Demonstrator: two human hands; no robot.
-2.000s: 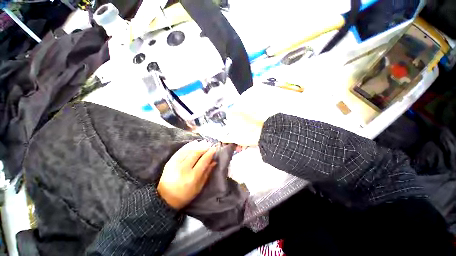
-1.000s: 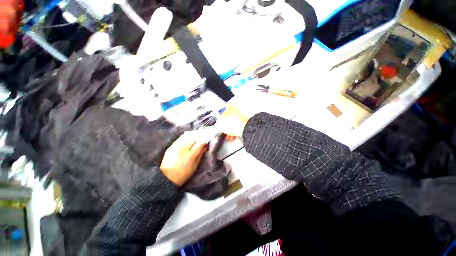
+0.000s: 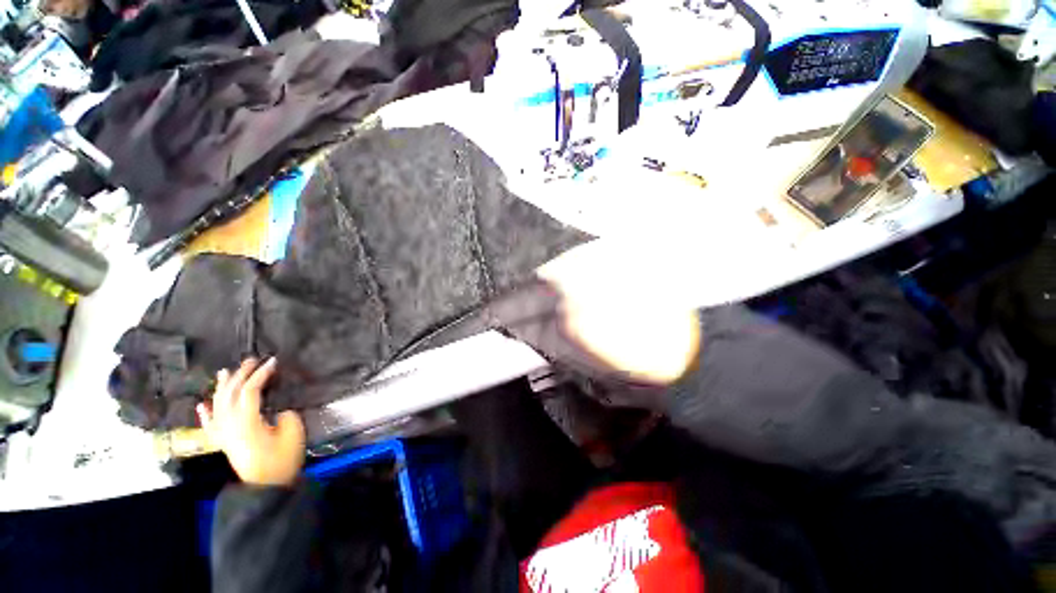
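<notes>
A dark grey garment piece (image 3: 405,232) with raised seams lies spread on the white table (image 3: 463,361), left of and in front of the sewing machine (image 3: 666,83). My left hand (image 3: 257,423) rests at the garment's lower left edge, fingers apart. My right hand (image 3: 631,322) is blurred and overexposed at the garment's right end, near the table's front edge; its fingers cannot be made out. Some cloth hangs over the edge below it. The presser foot area (image 3: 567,160) is behind the garment, apart from both hands. Snips (image 3: 677,174) lie right of it.
A dark cloth pile (image 3: 255,116) lies at the back left. A smartphone (image 3: 860,162) lies at the right, below the machine's control panel (image 3: 831,60). A blue crate (image 3: 431,492) is under the front edge. Dark cloth (image 3: 892,336) is heaped below the table at right.
Both hands have left the needle area. My left hand has moved left and opened; my right hand has come toward the front edge. The garment is now spread flatter. The view has shifted left.
</notes>
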